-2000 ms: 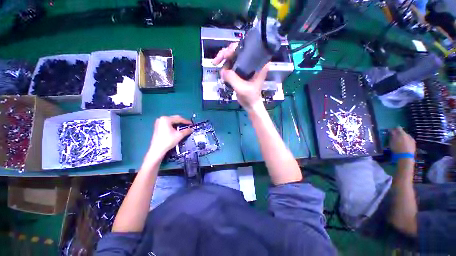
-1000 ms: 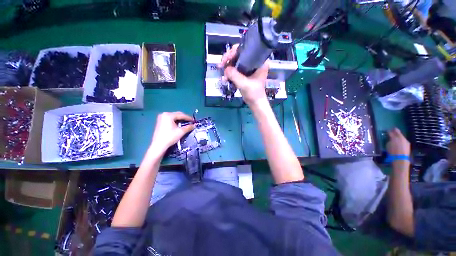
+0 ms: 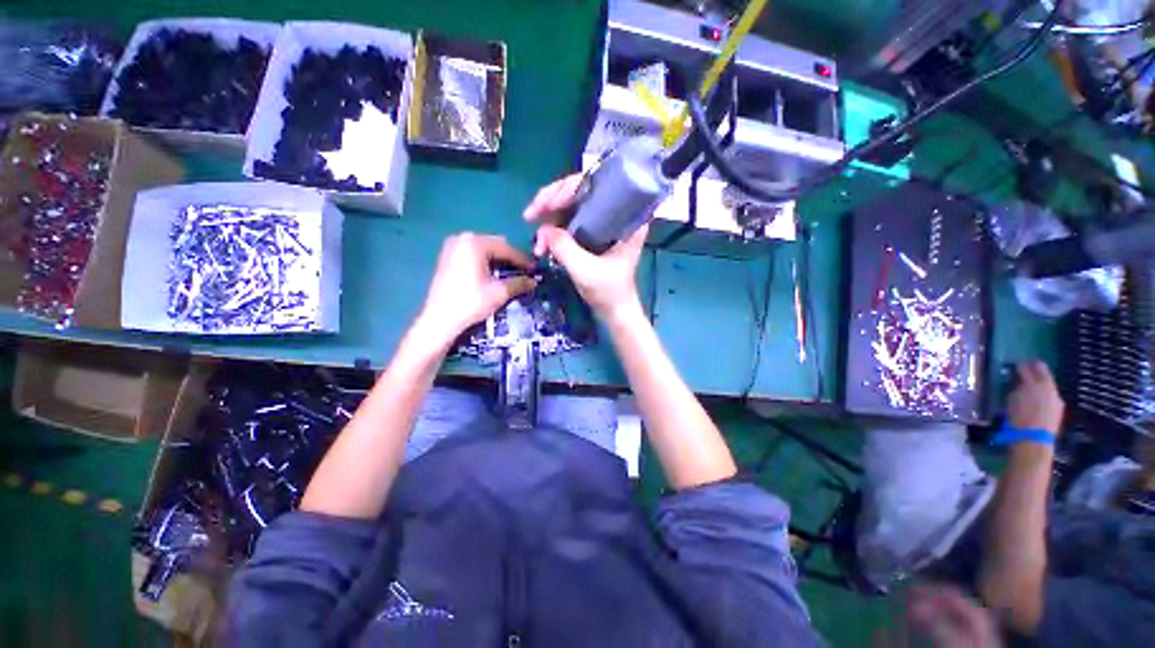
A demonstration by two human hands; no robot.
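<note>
The black housing assembly [image 3: 519,332] lies on the green bench in front of me, its stubby arm pointing towards me over the bench edge. My left hand [image 3: 471,289] holds the housing's upper left side with its fingertips. My right hand [image 3: 598,260] is wrapped around the grey powered screwdriver [image 3: 621,193], which tilts with its lower end over the housing's top. The screwdriver's tip and the spot it meets are mostly hidden by my fingers, so contact cannot be told.
Two screw feeders [image 3: 775,98] stand behind the screwdriver. White part boxes [image 3: 328,260] and a brown carton [image 3: 108,228] are at left. A black tray [image 3: 861,380] is at right, beside another person's hand [image 3: 1035,403]. A cable hangs across the feeders.
My right hand has brought the screwdriver from the feeders down and left to the housing, beside my left hand. The view has shifted, and the housing is now partly covered by my hands.
</note>
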